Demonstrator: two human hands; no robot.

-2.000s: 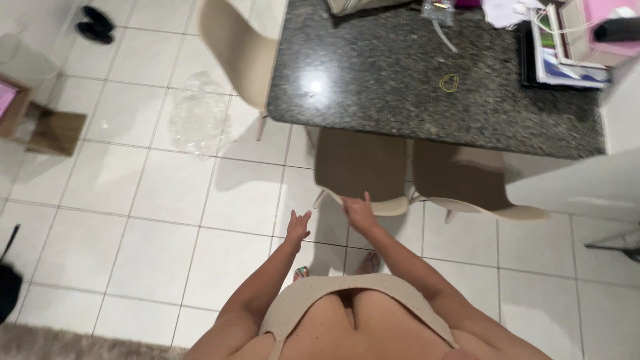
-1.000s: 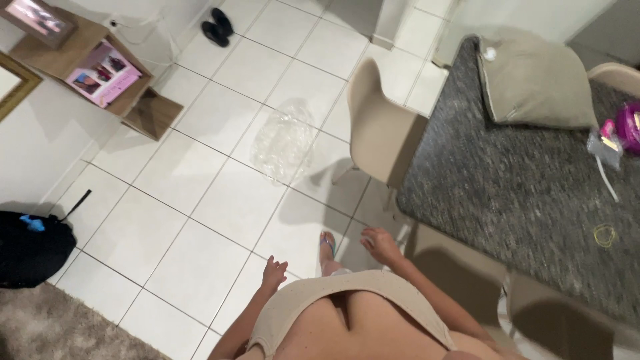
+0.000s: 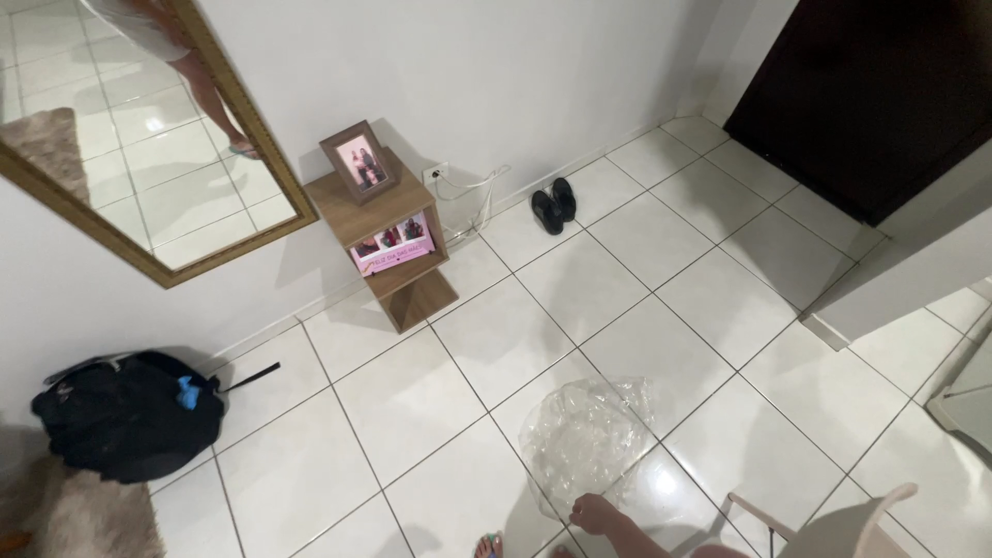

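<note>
My right hand (image 3: 595,514) is low in the view, right of centre, its fingers curled and nothing visible in it. Behind it on the floor lies a crumpled clear plastic sheet or bag (image 3: 585,438), and whether the hand touches it cannot be told. A beige chair (image 3: 841,531) stands at the bottom right, near my right arm. My left hand is out of the frame. At the bottom edge shows part of my foot in a sandal (image 3: 489,545).
Against the wall stand a wooden shelf unit (image 3: 372,213) with a picture frame (image 3: 359,161), black shoes (image 3: 553,206) and a black backpack (image 3: 132,418). A gold-framed mirror (image 3: 232,246) is at the upper left. A rug (image 3: 108,515) lies bottom left; a wall corner (image 3: 860,310) juts in at right.
The view has swung left, away from the stone-topped table, toward the shelf unit and mirror. My left hand, seen a second ago, is out of view. My right hand's fingers are now curled.
</note>
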